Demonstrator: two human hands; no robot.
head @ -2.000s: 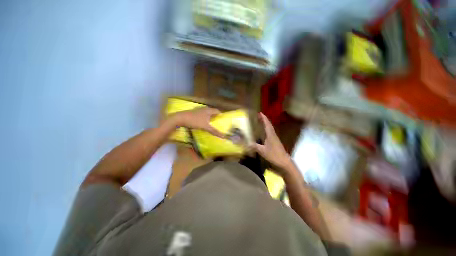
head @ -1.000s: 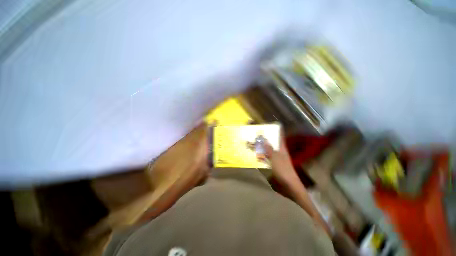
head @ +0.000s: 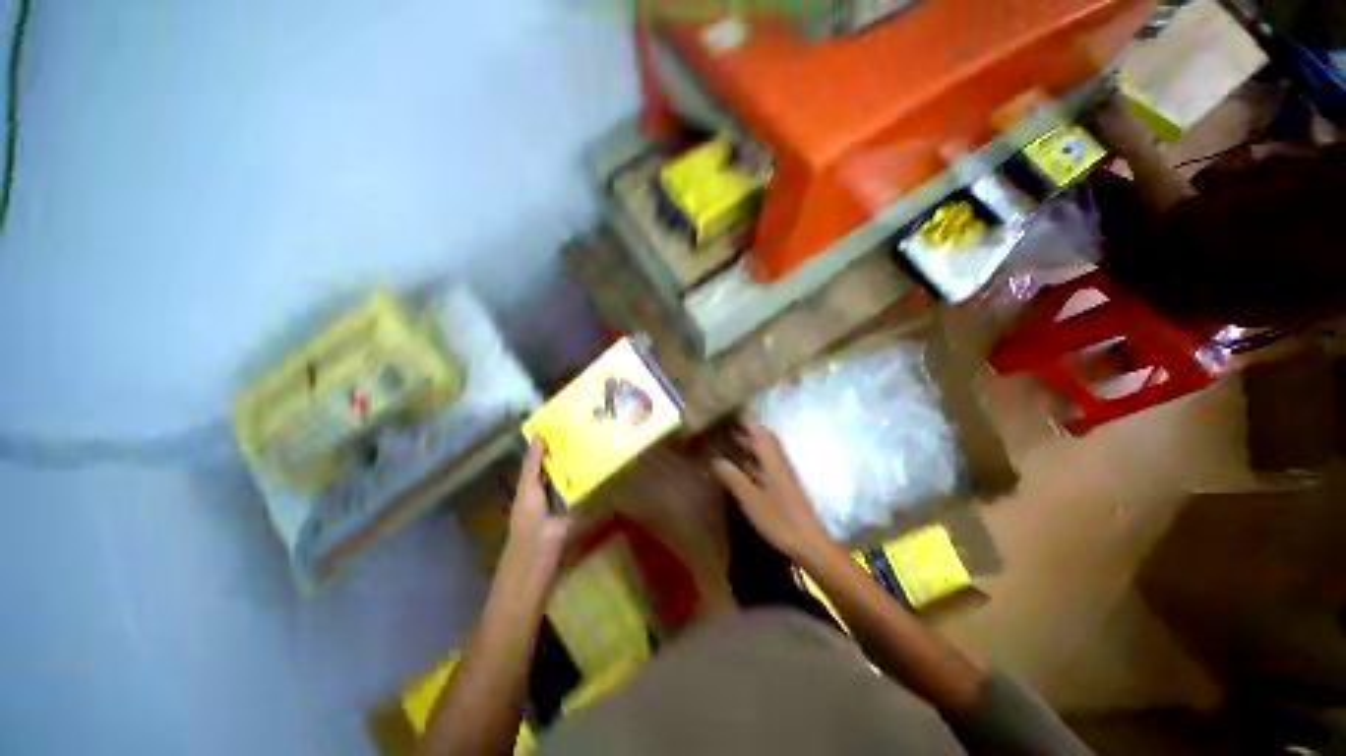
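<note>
My left hand (head: 537,495) holds a yellow product box (head: 602,421) by its lower left edge; the box is raised in front of me, with a small picture on its face. My right hand (head: 760,480) is apart from the box, fingers spread, at the left edge of the carton of crumpled clear shrink bags (head: 861,436). Whether its fingertips touch the film cannot be told. My right forearm passes over a low carton of yellow boxes (head: 927,566). More yellow boxes (head: 596,617) lie below my left forearm.
The cream-yellow machine (head: 347,387) stands by the wall at left. The orange shrink tunnel (head: 886,111) is ahead, with a yellow box (head: 709,189) at its end. A red stool (head: 1100,355) and another person's arm (head: 1144,155) are at right.
The view has swung right, towards the tunnel and film carton. The box, between both hands before, is now in my left hand only; my right hand has let go and moved right.
</note>
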